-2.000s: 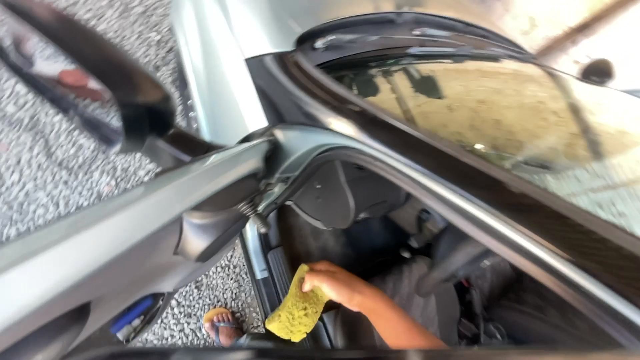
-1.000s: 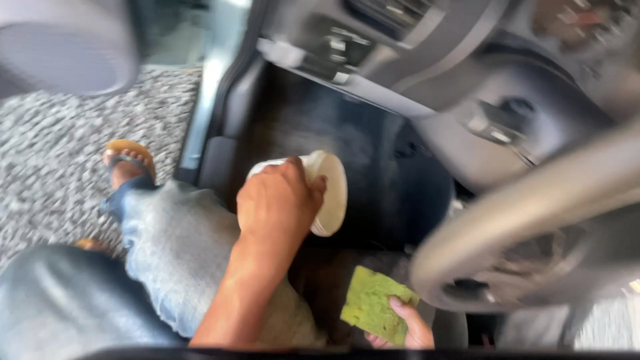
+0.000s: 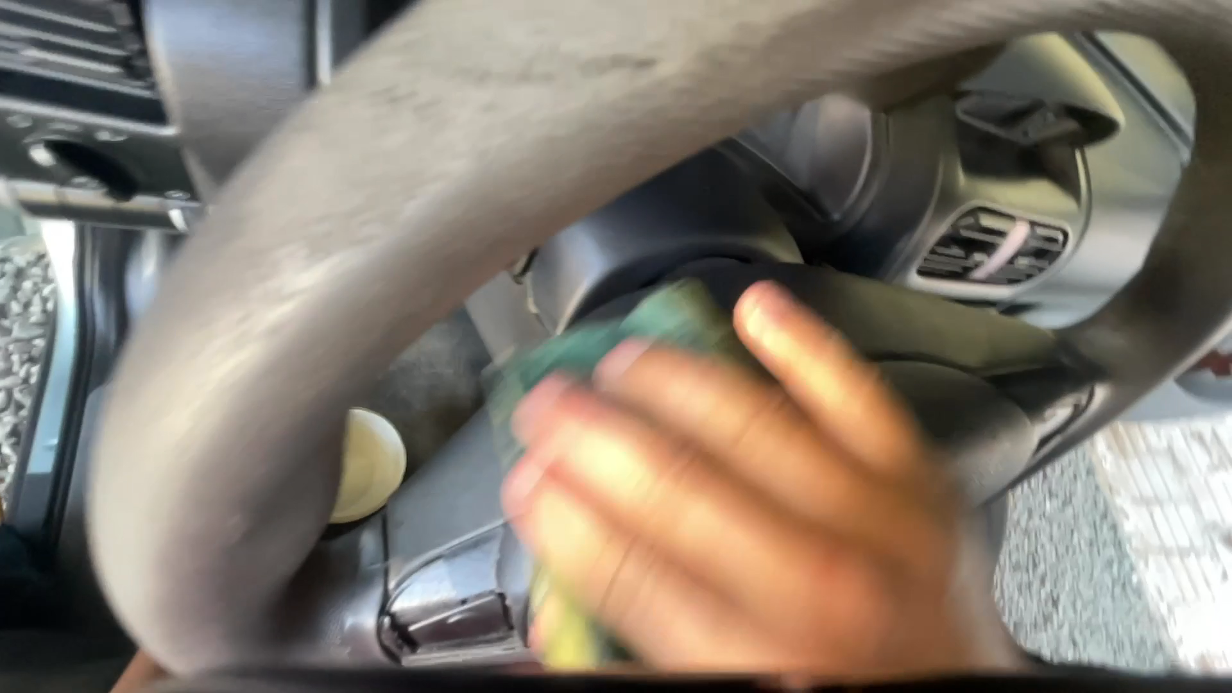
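My right hand [image 3: 731,520], blurred, reaches in from the lower right with its back up and its fingers spread over a green and yellow scouring sponge [image 3: 568,356]. The sponge lies between my palm and the centre of the steering wheel, partly covered by my fingers. The grey steering wheel rim [image 3: 385,183] arches above and left of the hand. Down to the left, partly behind the rim, a pale round container [image 3: 371,462] stands low in the footwell. Only a sliver of skin shows at the lower left edge; my left hand itself is out of sight.
A dashboard air vent [image 3: 996,248] is at the upper right, another vent [image 3: 72,58] at the upper left. The door sill [image 3: 53,385] and gravel [image 3: 19,327] lie at the far left. A stalk-like dark trim piece [image 3: 962,327] extends right of the wheel's centre.
My right hand has brought the sponge up to the steering wheel's centre. My left hand, on the pale container a second ago, has let go and left the view. The view has moved in close to the wheel.
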